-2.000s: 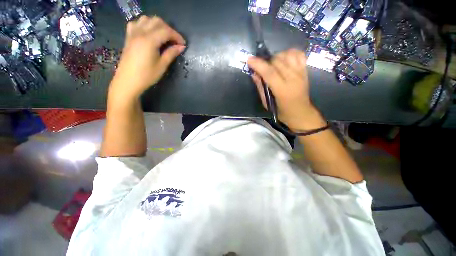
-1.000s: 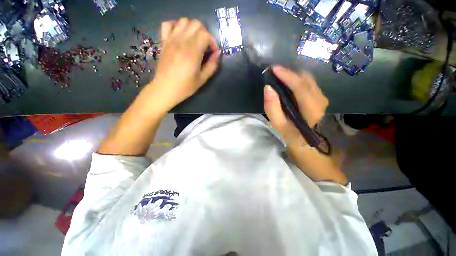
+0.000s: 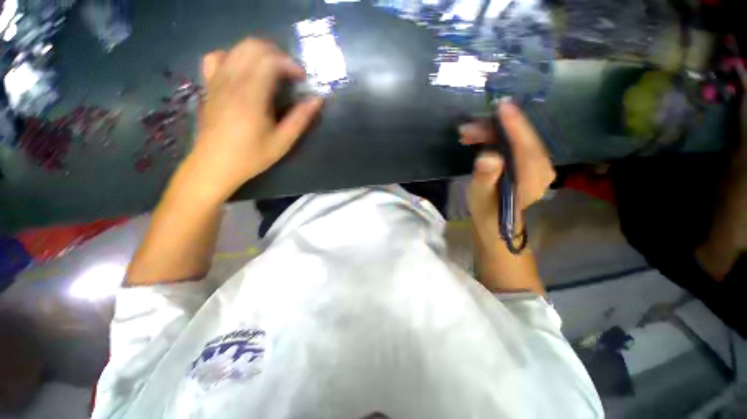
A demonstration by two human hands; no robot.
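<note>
A small blue-and-silver circuit board (image 3: 321, 53) lies on the dark green bench top, upright in view, its surface glaring. My left hand (image 3: 250, 114) is beside its lower left, thumb and forefinger bent near its lower edge; whether they pinch anything is hidden. My right hand (image 3: 524, 155) is closed around the black handle of the soldering iron (image 3: 506, 192), to the right of the board. The iron's tip is blurred and cannot be made out. Dark red components (image 3: 49, 141) lie scattered left of my left hand.
A blurred pile of boards (image 3: 463, 72) lies beyond my right hand, and another heap (image 3: 29, 82) at far left. Metal parts (image 3: 606, 29) lie at upper right. A yellow-green round item (image 3: 651, 102) is at right. Another person's arm (image 3: 725, 233) shows at the right edge.
The view has shifted and blurred. The board, flat near my right hand at first, now stands lengthwise by my left fingers. My right hand has moved away from it with the iron.
</note>
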